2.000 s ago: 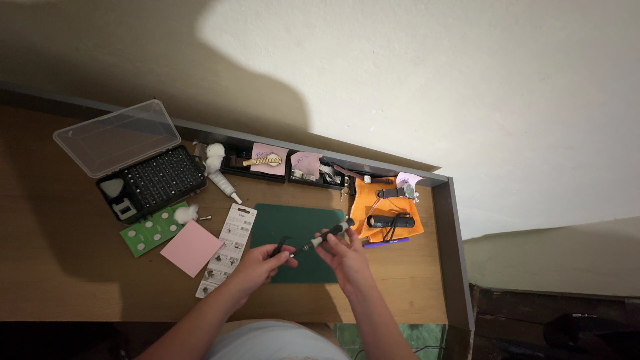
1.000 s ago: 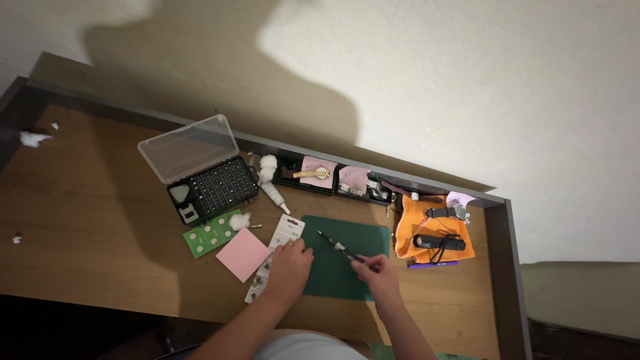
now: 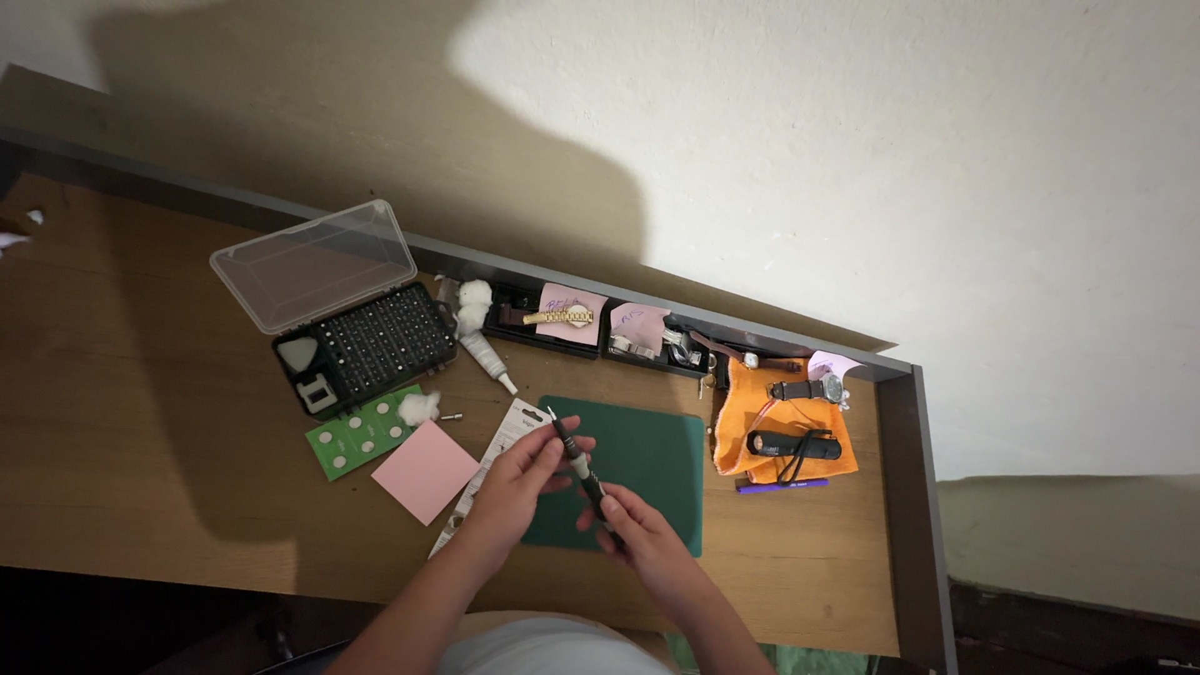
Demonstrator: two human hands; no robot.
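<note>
Both hands hold a precision screwdriver (image 3: 583, 472) at a slant above the green mat (image 3: 656, 459), its tip pointing up and left. My left hand (image 3: 525, 469) grips it near the tip end with thumb and fingers. My right hand (image 3: 637, 530) is closed around the dark handle at the lower end. A white printed card (image 3: 499, 433) lies partly beneath my left hand. Left of it are a pink sticky-note pad (image 3: 427, 472), a green card of button cells (image 3: 352, 444) and a cotton ball (image 3: 419, 407). The open bit case (image 3: 384, 342) stands behind them.
Black trays (image 3: 605, 349) along the back edge hold watches and pink notes. A white tube (image 3: 487, 362) lies near more cotton (image 3: 474, 305). An orange cloth (image 3: 736, 422) at the right bears a flashlight (image 3: 795, 446) and a wristwatch (image 3: 808, 389); a purple pen (image 3: 782, 487) lies before it.
My left hand has come up from the white card and now grips the screwdriver together with my right hand. A second ago my right hand held it alone over the mat.
</note>
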